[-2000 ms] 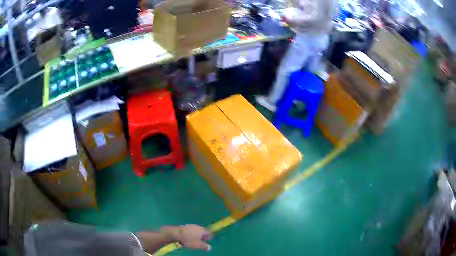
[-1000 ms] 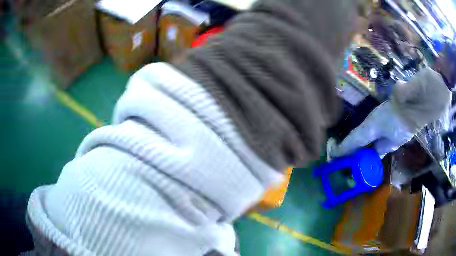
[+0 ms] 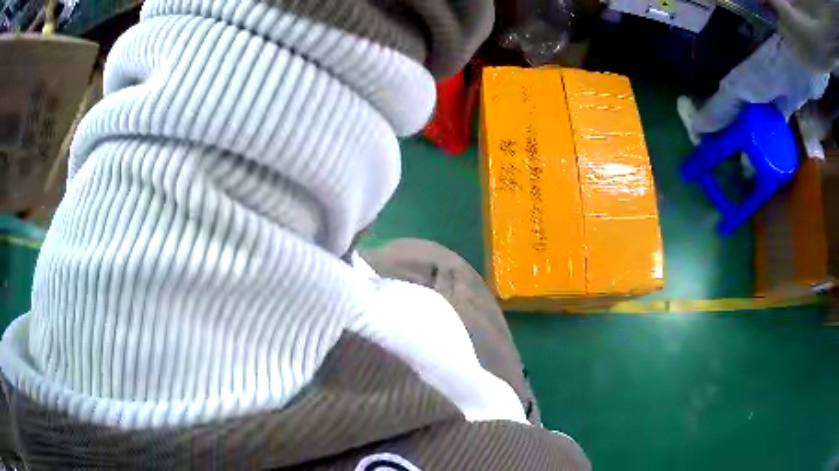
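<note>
Neither of my hands is in view. A raised sleeve, white and brown ribbed cloth (image 3: 212, 221), fills the left half of the view, and its hand is out of the picture past the top edge. My other arm is not clearly seen. A large carton wrapped in shiny orange-yellow tape (image 3: 575, 184) stands on the green floor right of the sleeve, closed, with handwriting on its top.
A red stool (image 3: 449, 115) shows partly behind the sleeve. A blue stool (image 3: 750, 161) stands at the right beside a person in light trousers (image 3: 750, 83). Another carton (image 3: 793, 225) is at the right edge, and a brown carton (image 3: 41, 115) at the left. A yellow line (image 3: 699, 304) crosses the floor.
The view has turned. The sleeve has shifted up and left, uncovering the taped carton that it mostly hid. The hand seen low in the view two seconds ago is out of sight.
</note>
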